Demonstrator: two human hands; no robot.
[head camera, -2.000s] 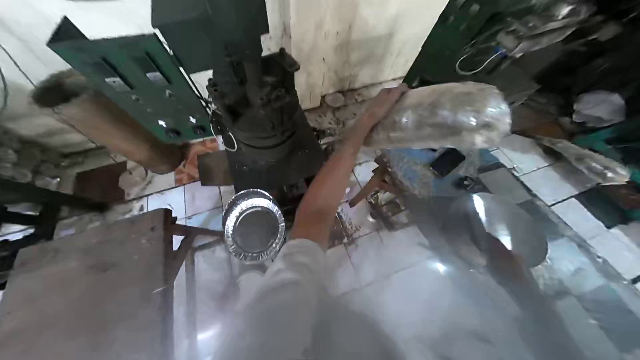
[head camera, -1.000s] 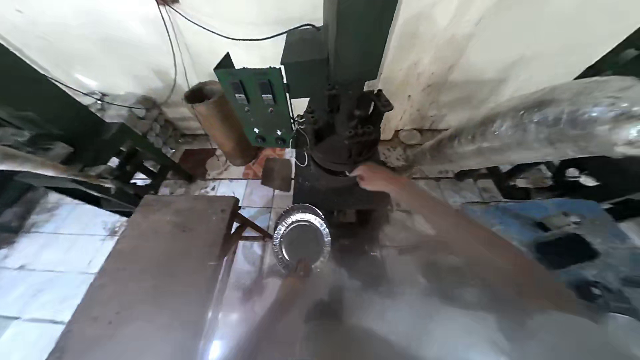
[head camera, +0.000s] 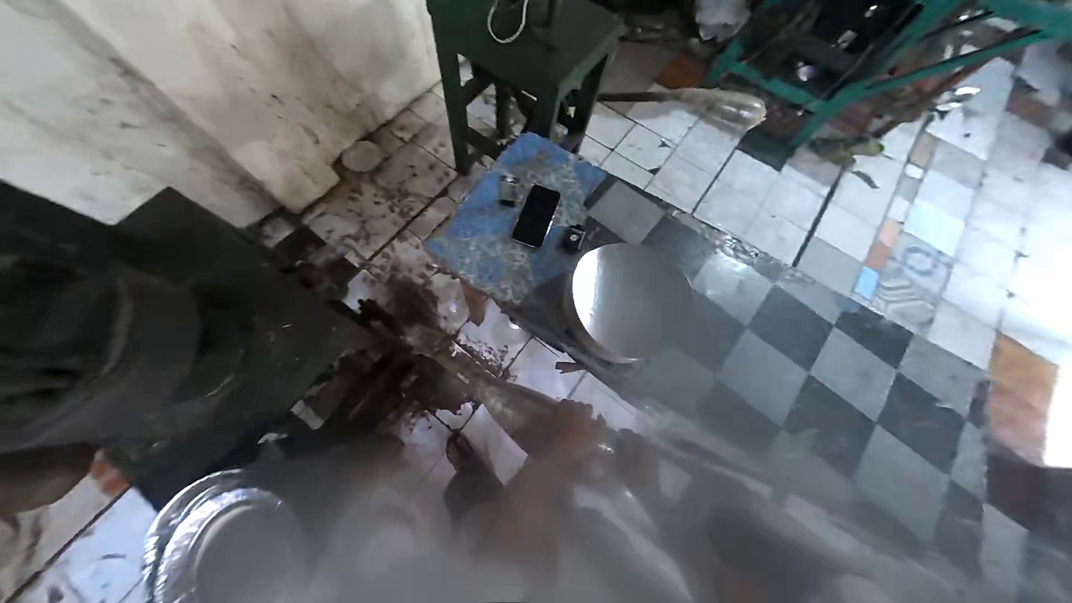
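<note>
A hand at the end of a blurred forearm, seemingly my left hand (head camera: 574, 431), is closed around a long clear-plastic roll (head camera: 511, 402) that slants across the lower middle. Haze and glare cover the lower part of the view, and my right hand cannot be made out there. To the left of the forearm, foil-rimmed round pans (head camera: 239, 536) are at the lower left. A round shiny metal disc (head camera: 628, 301) lies beyond the hand, on the edge of the checkered tiled surface. Dark machinery (head camera: 159, 343) fills the left side.
A blue mat (head camera: 486, 243) carries a phone (head camera: 536, 215) and small dark objects. Behind it stands a dark green metal stand (head camera: 528, 59) near the stained wall (head camera: 243, 100). A teal metal frame (head camera: 837, 92) is at the upper right. Dark debris (head camera: 419, 385) lies on the floor tiles.
The view has swung strongly to the right. One second ago one hand was at the machine and the other at the foil pan; now a hand grips the plastic roll.
</note>
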